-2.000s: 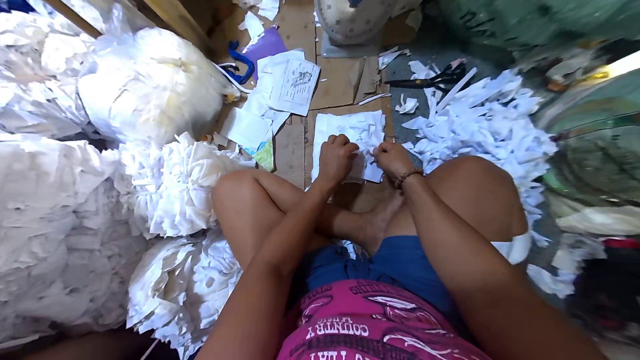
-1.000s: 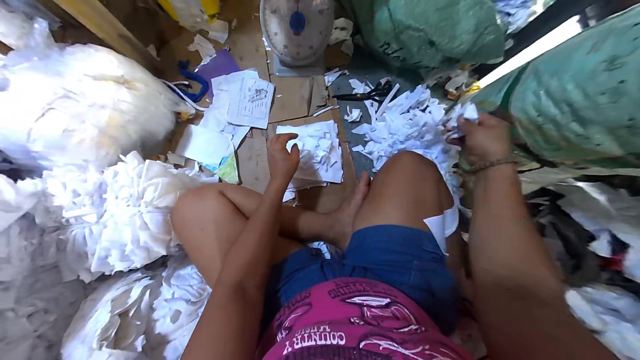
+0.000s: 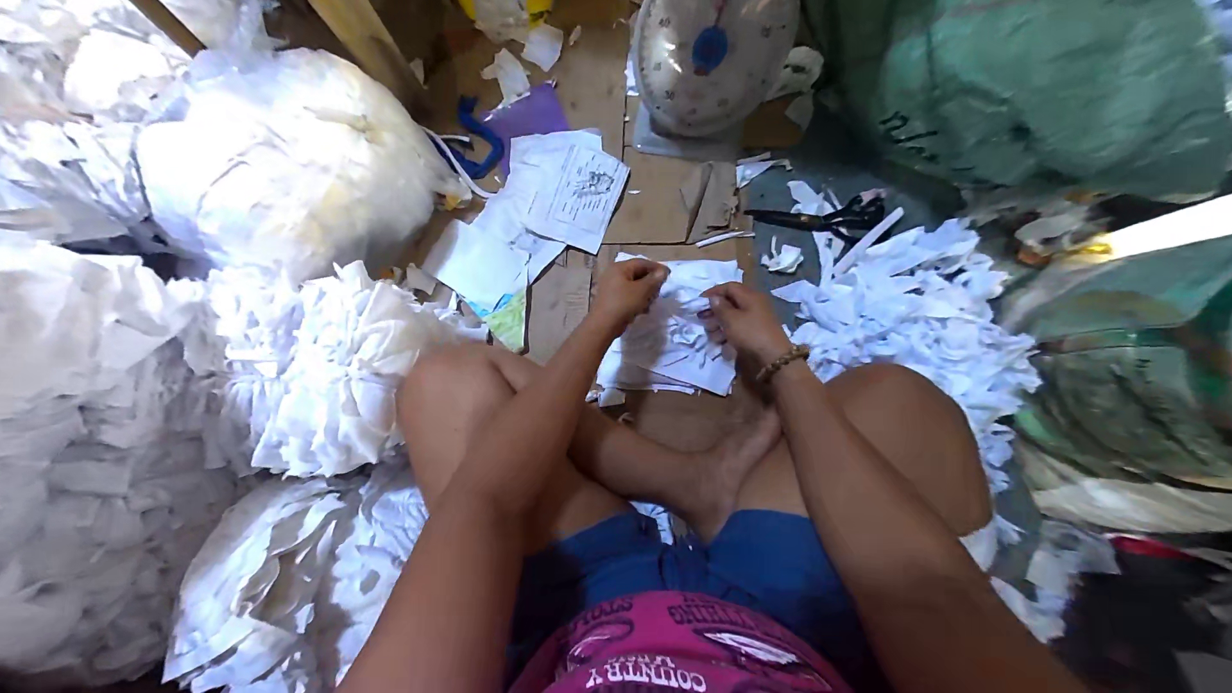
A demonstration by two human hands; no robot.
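Observation:
White paper sheets with torn scraps on them (image 3: 685, 337) lie on cardboard in front of my crossed legs. Over their upper left part is my left hand (image 3: 630, 292), its fingers bent and fingertips together; whether it pinches a scrap is unclear. My right hand (image 3: 743, 318), with a beaded bracelet at the wrist, is over the right side of the sheets, fingers curled and touching or very near the scraps. A large heap of torn white paper (image 3: 914, 308) spreads beside my right knee. Black-handled scissors (image 3: 818, 219) rest at the upper edge of that heap.
A dial scale (image 3: 717, 67) stands ahead. Printed sheets (image 3: 577, 192), a purple sheet (image 3: 529, 120) and a blue curved object (image 3: 486, 140) lie ahead left. Tied bundles of white paper (image 3: 318, 371) and a stuffed clear plastic bag (image 3: 289, 164) crowd the left. Green sacks (image 3: 1049, 96) bound the right.
My right hand was out to the right, above the paper heap's far side, one second ago; it is back over the sheets. My left hand remains near them. The view has shifted.

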